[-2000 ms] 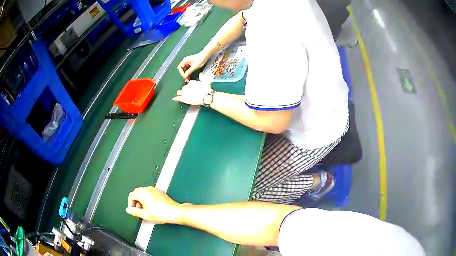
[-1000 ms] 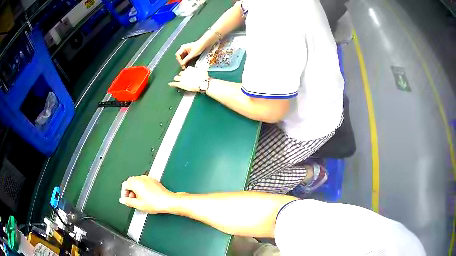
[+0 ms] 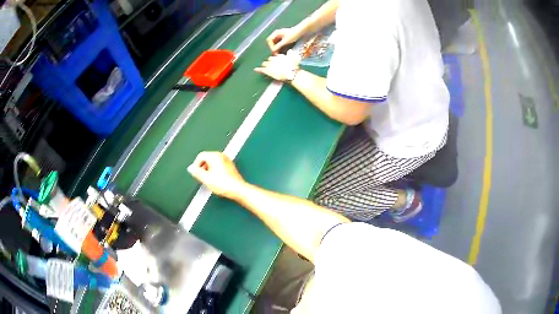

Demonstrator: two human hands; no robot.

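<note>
My right hand (image 3: 216, 173) is over the green belt at its pale strip, the forearm reaching in from the lower right. Its fingers are curled together; no part shows in them. My left hand is not in view. At the lower left, a round silvery fixture (image 3: 156, 293) sits on the flat metal machine plate (image 3: 178, 257). An orange nozzle (image 3: 93, 247) and a blue nozzle (image 3: 87, 278), both with white labels, slant toward it. A shallow box of tiny parts (image 3: 117, 304) is partly cut off by the bottom edge. Tiny dark specks lie on the belt.
A neighbouring worker in a white shirt (image 3: 407, 80) sits farther along, both hands over the belt beside a pale parts tray (image 3: 317, 54). A red-orange bin (image 3: 210, 67) stands on the belt. A blue crate-like stand (image 3: 104, 80) is beyond it.
The view has swung down and left, bringing the nozzles, plate and fixture into sight. My right hand stays curled over the belt's pale strip and appears higher in the picture.
</note>
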